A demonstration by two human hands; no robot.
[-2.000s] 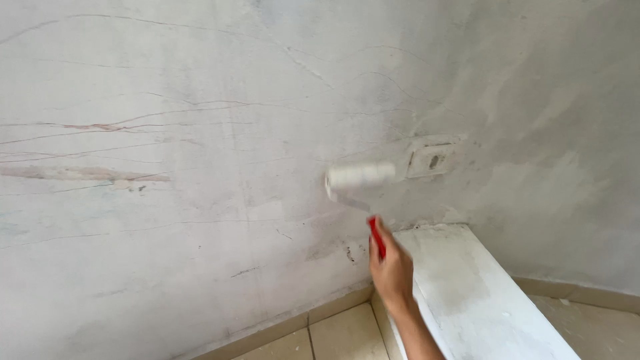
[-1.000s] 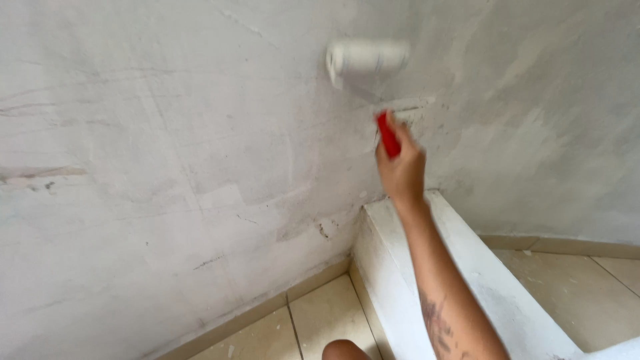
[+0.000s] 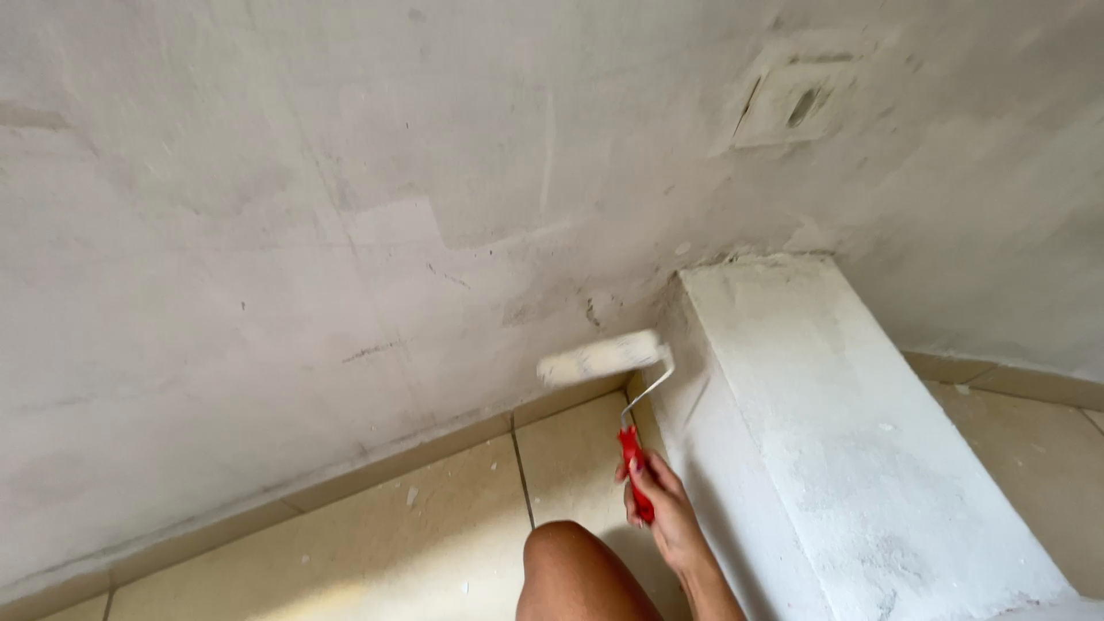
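Observation:
My right hand (image 3: 660,500) is closed around the red handle of a paint roller (image 3: 599,358), to the left of a low white-painted ledge. The roller's pale, smudged sleeve lies low against the patchy whitewashed wall (image 3: 285,259), just above the tiled skirting, near the corner where the ledge meets the wall. A thin metal frame curves from the sleeve's right end down to the handle. My left hand is out of view.
The white ledge (image 3: 845,414) juts out from the wall on the right. A paint-smeared socket or switch plate (image 3: 793,103) is set in the wall above it. Beige floor tiles (image 3: 414,526) bear small flakes. My bare knee (image 3: 578,569) shows at the bottom.
The roller first rose up the wall above the socket plate, then came down to near the skirting left of the ledge. My right hand kept its hold on the handle. The view has shifted.

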